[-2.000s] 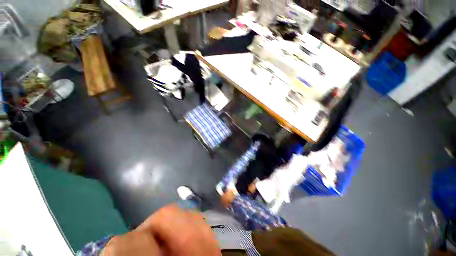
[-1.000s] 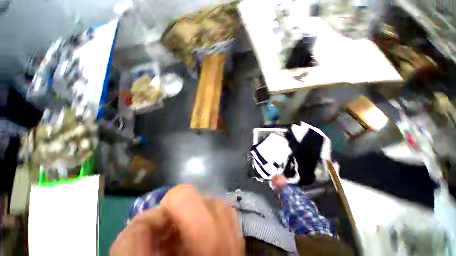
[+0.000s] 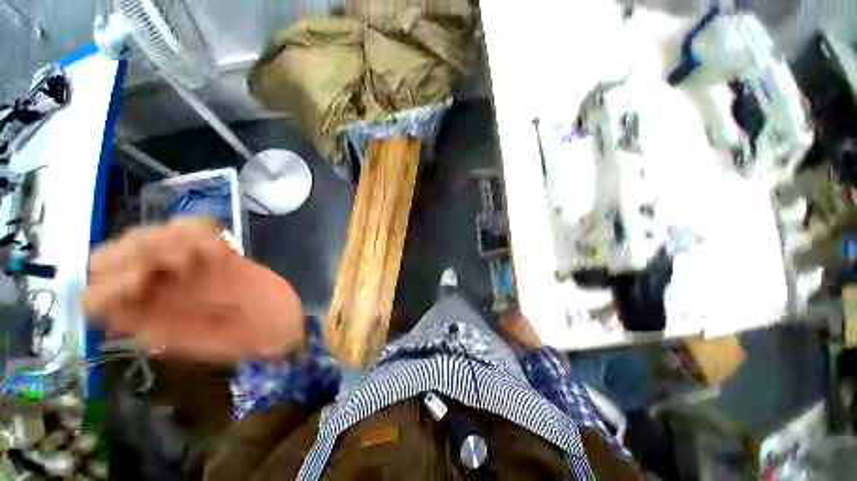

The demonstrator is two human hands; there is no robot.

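My left hand [image 3: 193,293] is raised large and blurred at the left, with loosely curled fingers and nothing visible in it. My right hand [image 3: 518,331] is small and low, beside the white machine table's near left corner; its fingers are unclear and no held object shows. A brown striped wooden bench [image 3: 376,249] lies just ahead. A large khaki garment pile [image 3: 324,80] sits at its far end, over a grey-blue cloth [image 3: 399,127].
A white table [image 3: 526,216] with a sewing machine [image 3: 601,160] stands right. A blue-edged table [image 3: 105,141] stands left. A white crate [image 3: 237,188], a round white fan base [image 3: 275,181] and a fan [image 3: 155,33] are left of the bench. A shoe tip [image 3: 448,278] shows below.
The view has swung left and closer to the bench and khaki pile. My left hand has moved out to the left. My right hand no longer appears by the black and white cloth.
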